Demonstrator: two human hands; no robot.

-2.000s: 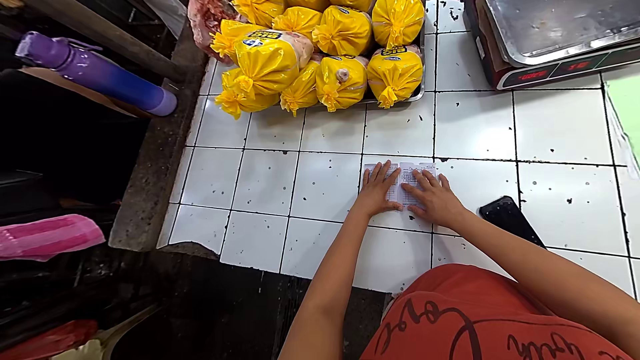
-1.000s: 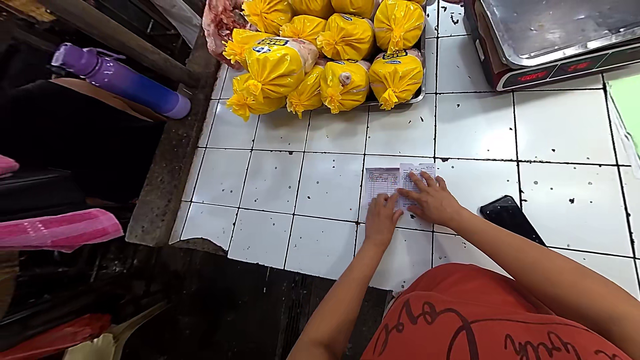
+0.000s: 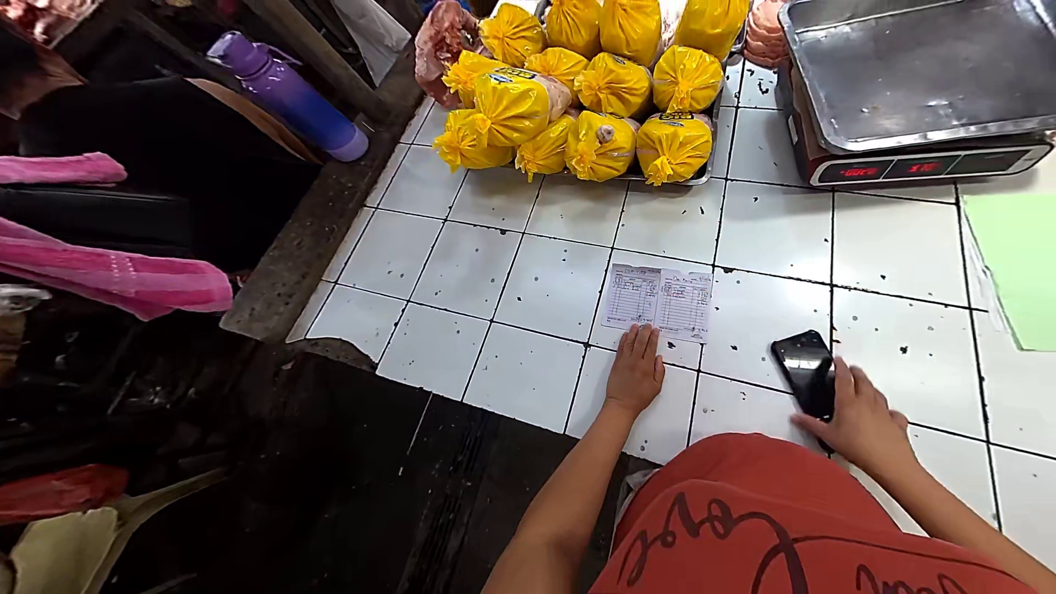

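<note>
Two handwritten paper slips lie side by side on the white tiled counter, the left slip [image 3: 633, 299] and the right slip [image 3: 685, 304]. The fingertips of my left hand [image 3: 635, 371] rest on the lower edge of the left slip, palm down. Further right, a black smartphone [image 3: 804, 371] lies on the tiles. My right hand [image 3: 866, 421] is at its right edge, fingers along one side and thumb near the lower end; whether it grips the phone firmly cannot be told.
Yellow-bagged whole chickens [image 3: 610, 82] fill a metal tray at the back. A digital scale [image 3: 924, 165] with a steel pan [image 3: 924, 74] stands back right, a green sheet [image 3: 1023, 264] at the right edge. A purple bottle [image 3: 289, 95] lies left, near pink towels [image 3: 115, 264].
My right hand has moved right from the slips to the phone. My left hand has slid down to the slips' lower edge, leaving more of both slips in sight.
</note>
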